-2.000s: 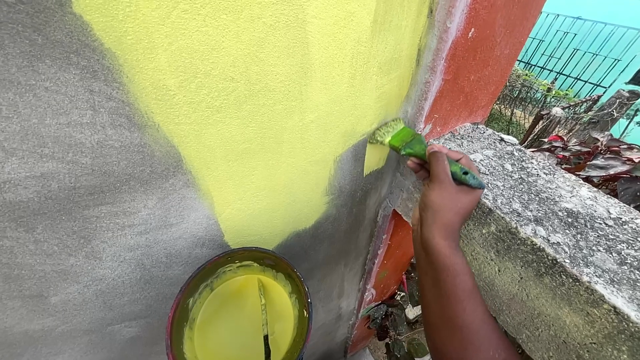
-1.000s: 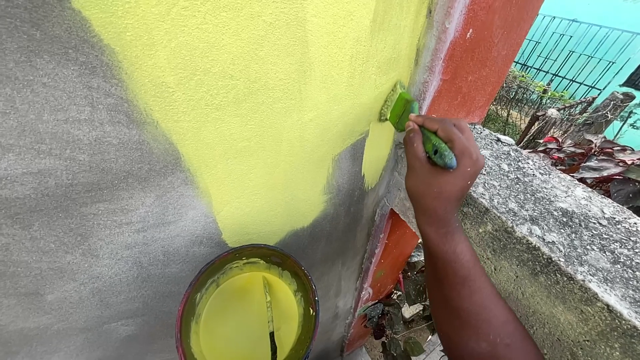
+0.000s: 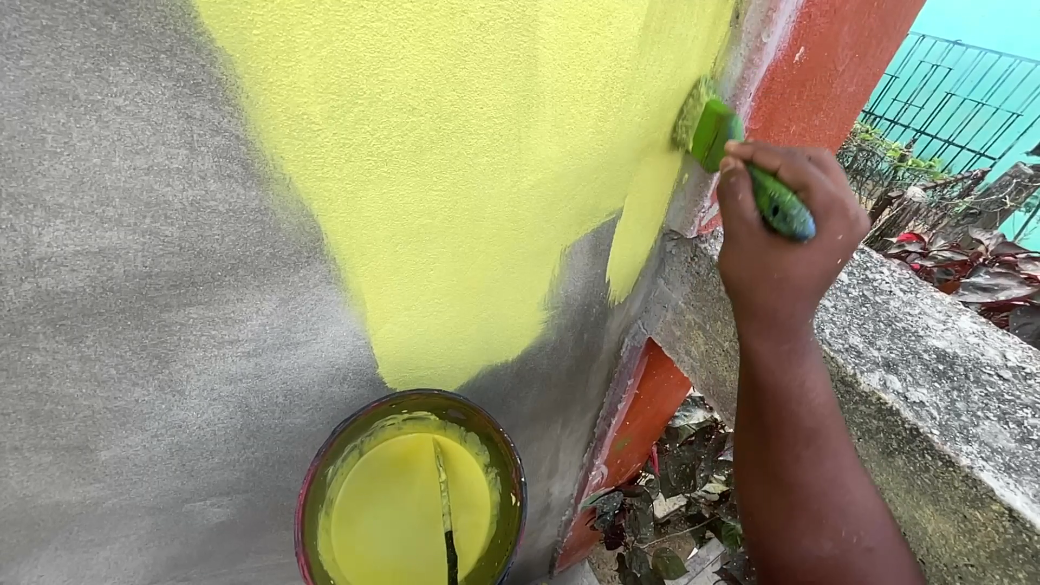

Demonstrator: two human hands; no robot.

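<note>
My right hand (image 3: 784, 236) grips the green handle of a paintbrush (image 3: 719, 134). Its yellow-coated bristles press on the yellow-painted part of the wall (image 3: 455, 162), close to the pale edge beside the orange strip. Below the bristles, a narrow yellow streak (image 3: 638, 236) runs down over the grey wall surface (image 3: 162, 325). At the bottom stands a round bucket of yellow paint (image 3: 390, 512), with a thin stick or slim brush (image 3: 446, 512) lying in it, its lower end dark. My left hand is out of sight.
An orange-painted pillar edge (image 3: 821, 73) borders the wall on the right. A rough concrete ledge (image 3: 934, 357) runs beside my forearm. Leafy plants (image 3: 678, 479) grow below it, and red-leaved plants (image 3: 987, 268) stand behind, near a dark metal fence (image 3: 934, 97).
My right hand has moved the brush up along the wall's right edge. The yellow streak there is longer and wider than two seconds ago.
</note>
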